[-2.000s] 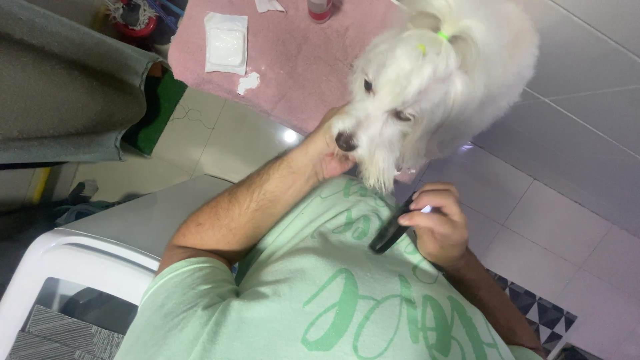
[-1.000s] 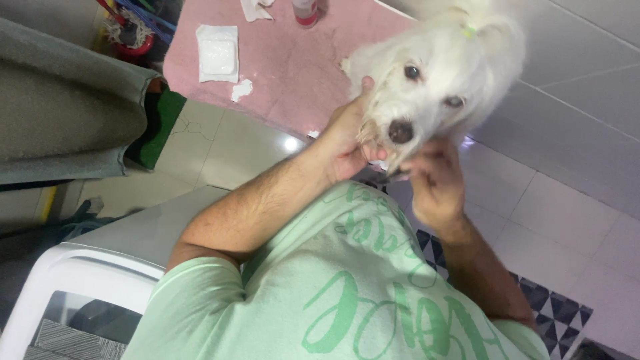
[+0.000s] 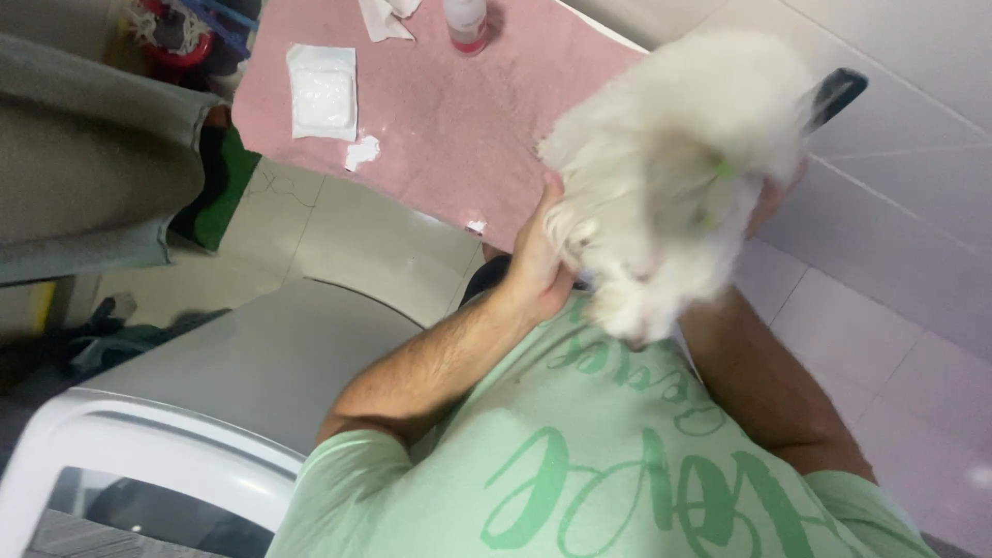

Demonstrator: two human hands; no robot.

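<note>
A white dog [image 3: 674,178] with a green hair tie [image 3: 725,168] on its head is at the pink towel's right edge, its head bent down towards my green shirt and blurred. My left hand [image 3: 542,256] is held against the fur at the left side of its face, thumb up. Behind the other side of its head is my right hand [image 3: 769,203], mostly hidden by fur. A black handheld tool [image 3: 841,93] sticks out past the fur above that hand; where the fingers meet it is hidden.
The pink towel [image 3: 418,116] covers a table and bears a white square packet [image 3: 324,91], crumpled tissue [image 3: 385,17], a bottle with pink liquid [image 3: 467,27] and white scraps. A grey and white chair [image 3: 256,341] stands at lower left, a grey curtain [image 3: 93,163] at left, a tiled wall [image 3: 914,116] at right.
The dog's face has turned down from facing me. My right hand has moved from under its muzzle to beside its head. The black tool, in my right hand two seconds ago, now shows beyond the fur.
</note>
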